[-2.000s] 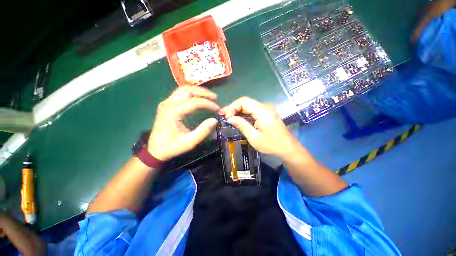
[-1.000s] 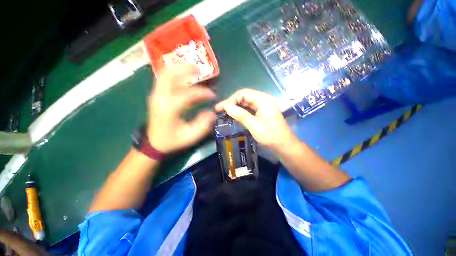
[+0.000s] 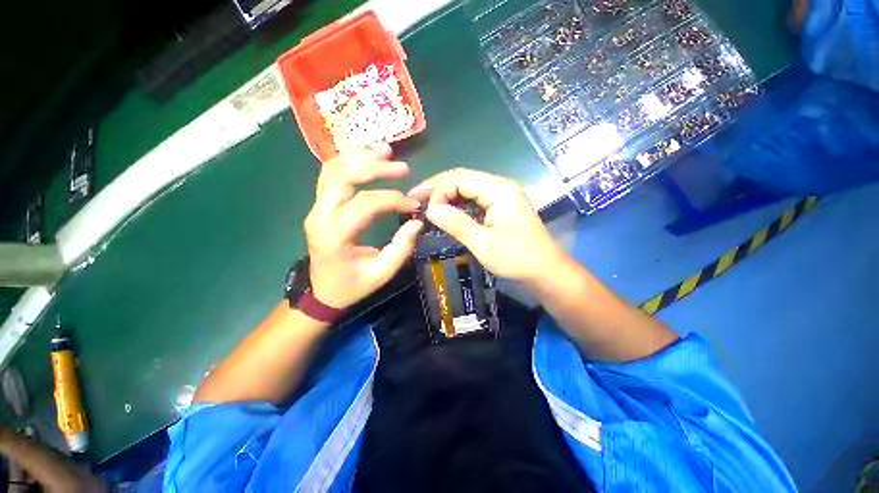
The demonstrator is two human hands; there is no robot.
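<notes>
An opened phone unit (image 3: 461, 294), black-edged with a gold-orange strip and a white area at its lower end, lies over my lap at the bench edge. My left hand (image 3: 359, 236) is at the left of its top end, thumb and index tips close together around a tiny dark and reddish piece (image 3: 417, 211). My right hand (image 3: 496, 226) covers the top right end of the phone, its thumb and index tips pinched beside that piece. The fingers hide the phone's top end. I cannot tell which hand holds the tiny piece.
An orange-red bin (image 3: 318, 82) with white pieces is ahead, close beyond my left hand. A clear compartment tray (image 3: 617, 87) of tiny parts is ahead right. A yellow-orange screwdriver (image 3: 67, 397) lies far left. Another person's blue sleeve (image 3: 837, 72) is at the right and a hand at the lower left.
My left hand, blurred near the bin's front edge a second ago, now has its thumb and index tips close together at the phone's top. My right hand has stayed at the phone's top.
</notes>
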